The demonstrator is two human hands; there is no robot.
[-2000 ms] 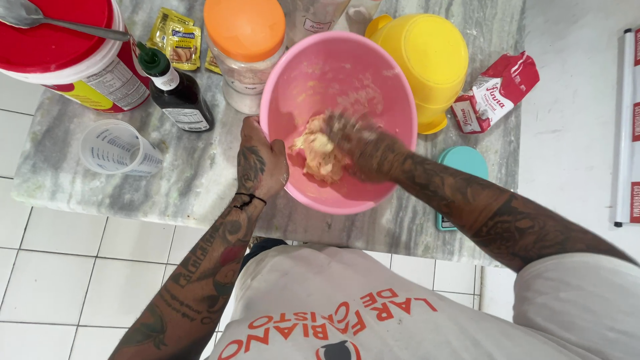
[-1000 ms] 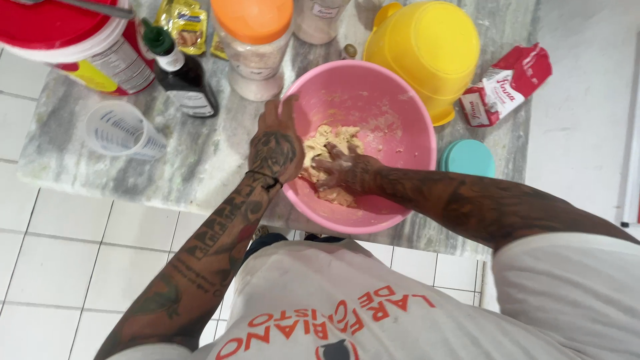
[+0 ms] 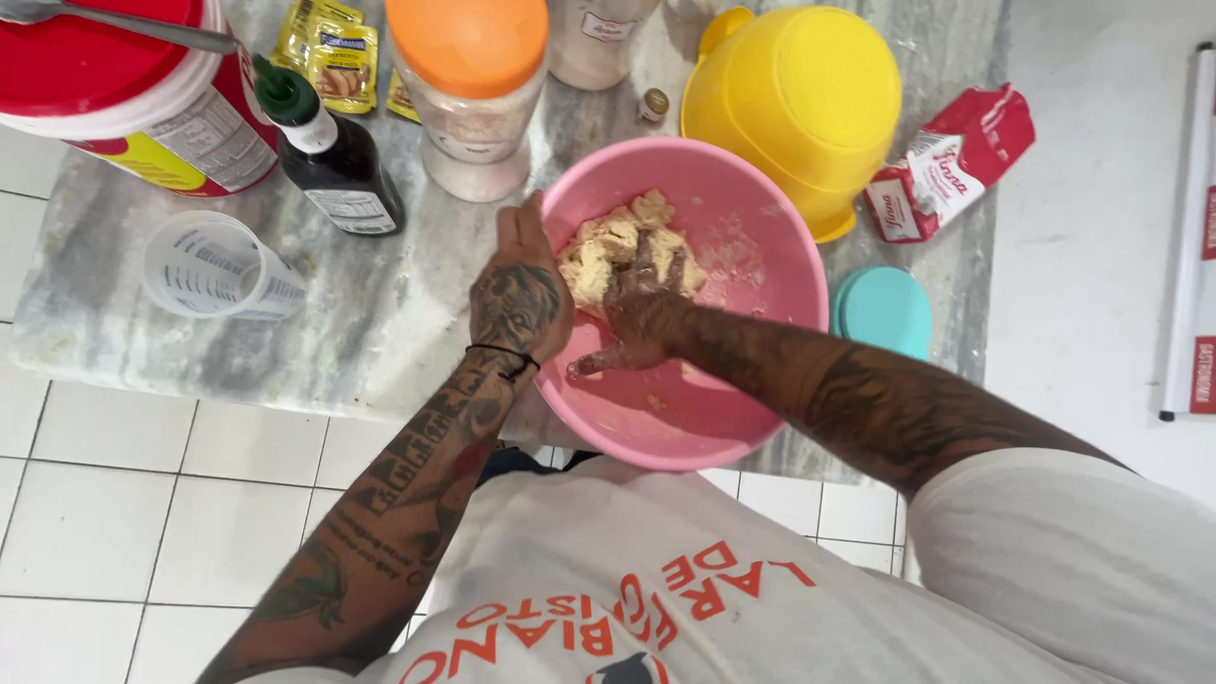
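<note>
A pink plastic bowl [image 3: 741, 380] stands at the front edge of the marble counter. Inside it, toward the far left, lies rough, pale yellow dough [image 3: 617, 237]. My right hand [image 3: 646, 313] reaches in from the right, fingers spread and pressed against the dough, thumb stretched out over the bowl's floor; its fingertips are partly sunk in dough. The outside left of the bowl is gripped by my left hand [image 3: 522, 285], whose thumb is not clearly visible. Dough residue smears the bowl's inner right wall.
Left of the bowl are a clear measuring cup [image 3: 214, 266], a dark bottle [image 3: 342, 180], a red-lidded bucket [image 3: 171, 114] and an orange-lidded jar [image 3: 470, 57]. A yellow container [image 3: 798, 95], a red-and-white packet [image 3: 950, 171] and a turquoise lid [image 3: 885, 313] stand to the right.
My right hand has opened out from its bunched position in the dough. The dough now lies nearer the far left wall of the bowl. My left hand stays at the bowl's left side.
</note>
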